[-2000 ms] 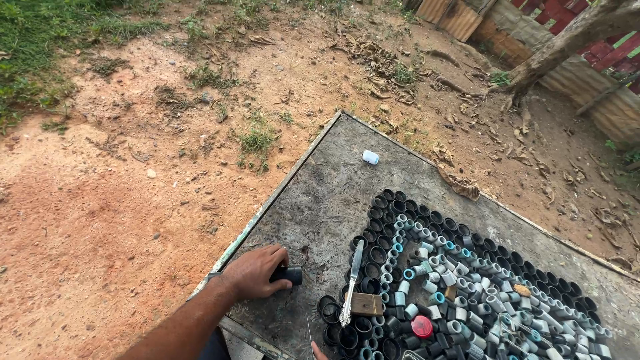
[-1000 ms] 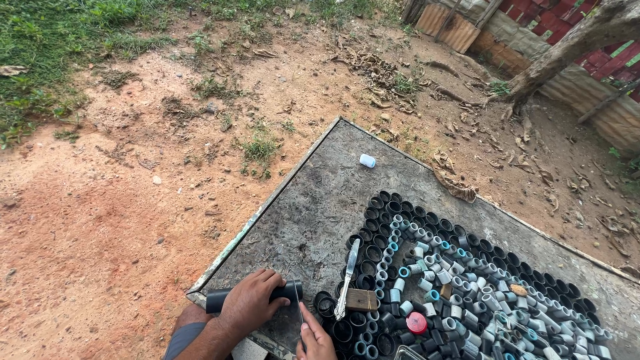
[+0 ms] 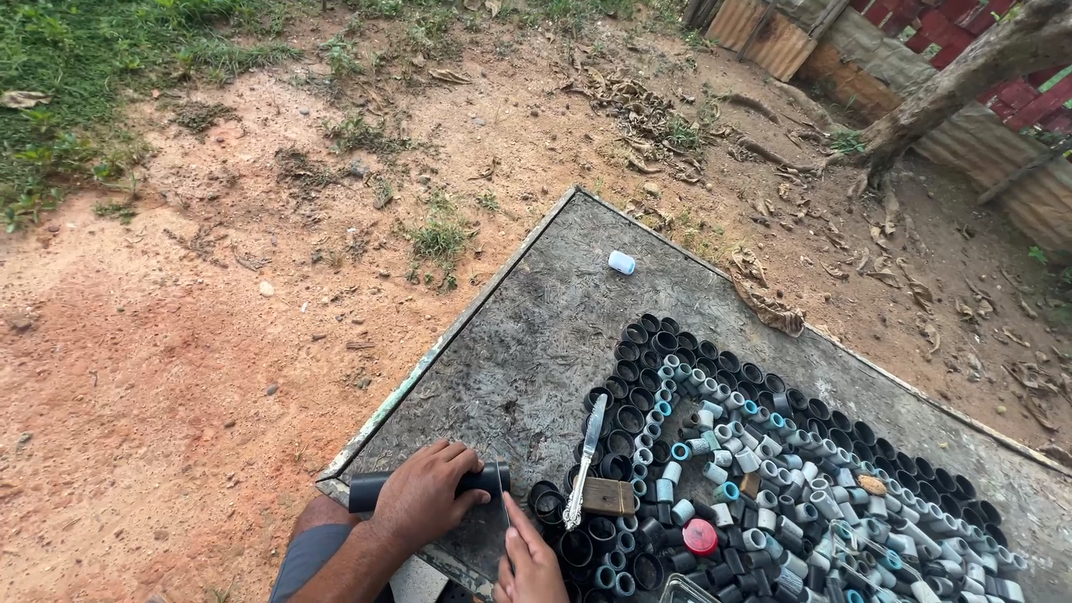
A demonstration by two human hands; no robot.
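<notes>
My left hand (image 3: 431, 494) grips a black plastic pipe (image 3: 368, 492) that lies on the table near its left edge. In my right hand (image 3: 532, 561) is a thin blade (image 3: 502, 494), which crosses the pipe close to its right end; the tool's handle is hidden by the fingers. To the right, a table knife with an ornate handle (image 3: 586, 461) rests over black pipe rings, beside a small wooden block (image 3: 609, 497). Many short grey, blue and black pipe pieces (image 3: 745, 461) lie past it, bordered by rows of black rings (image 3: 634, 377).
The weathered table (image 3: 502, 377) has a raised edge strip. A small white cylindrical thing (image 3: 621, 262) lies near its far corner. A red cap (image 3: 700, 536) sits among the pipe pieces, with a clear container (image 3: 687, 589) at the bottom edge. A tree trunk (image 3: 946, 92) stands beyond.
My right hand has come up into view with the blade, which is now across the pipe. More of the pipe shows at the left of my left hand than two seconds ago.
</notes>
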